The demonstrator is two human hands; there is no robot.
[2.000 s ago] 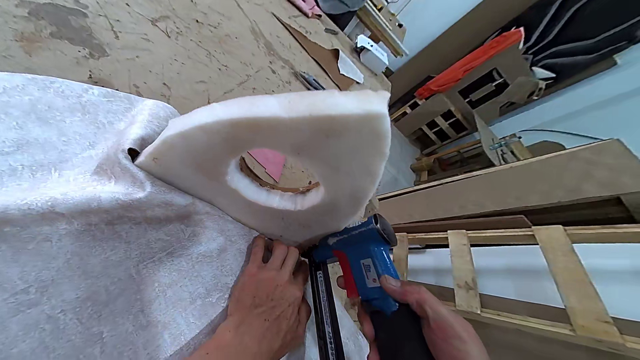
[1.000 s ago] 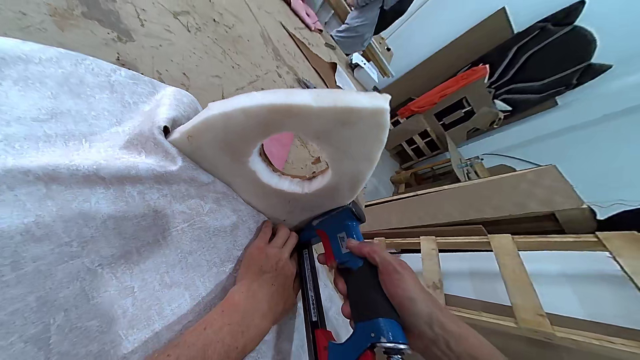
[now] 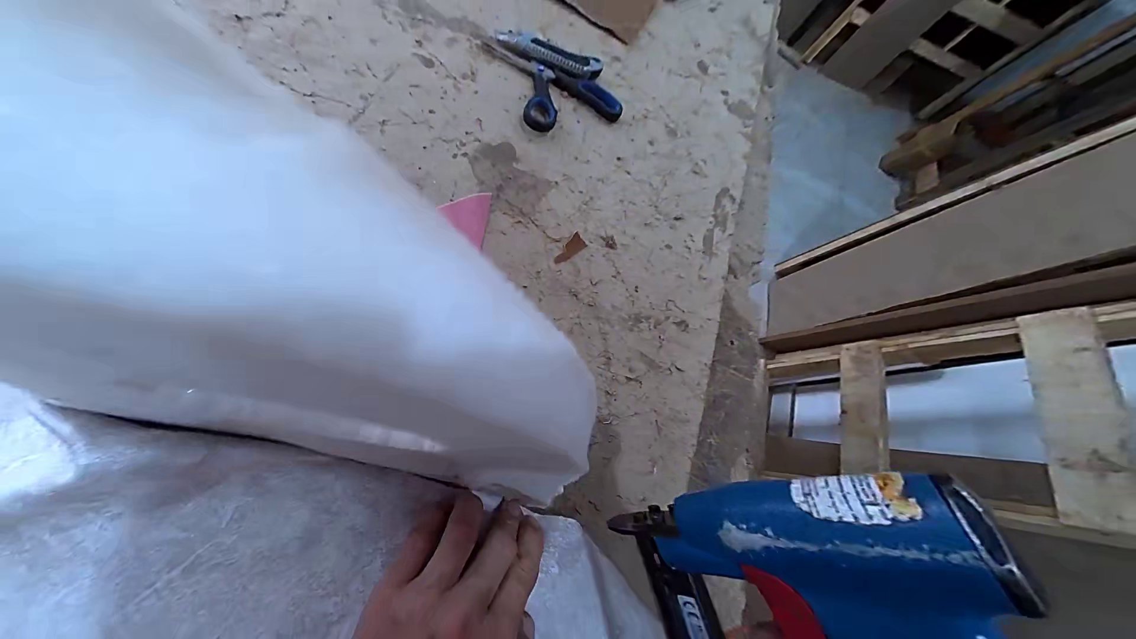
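My left hand (image 3: 461,568) presses its fingertips on the edge of light grey velvety fabric (image 3: 222,532), where it meets a thick piece padded in white foam or wadding (image 3: 373,293). Just right of those fingers is a blue pneumatic stapler (image 3: 825,550) with a red trigger, its nose pointing left, apart from the fabric edge. My right hand (image 3: 754,630) shows only as a sliver at the bottom edge below the stapler; its grip is mostly out of view. The hole seen earlier in the padded piece does not show now.
Scissors (image 3: 577,89) and a utility knife (image 3: 550,55) lie on the worn tabletop (image 3: 657,266). A pink scrap (image 3: 470,217) and a small brown scrap (image 3: 571,248) lie nearer. Beyond the table's right edge are a wooden slatted frame (image 3: 861,399) and long boards (image 3: 958,240).
The padded piece now lies further left, with its hole out of sight. The stapler's nose, close against the piece before, now stands clear of it. The view has moved closer.
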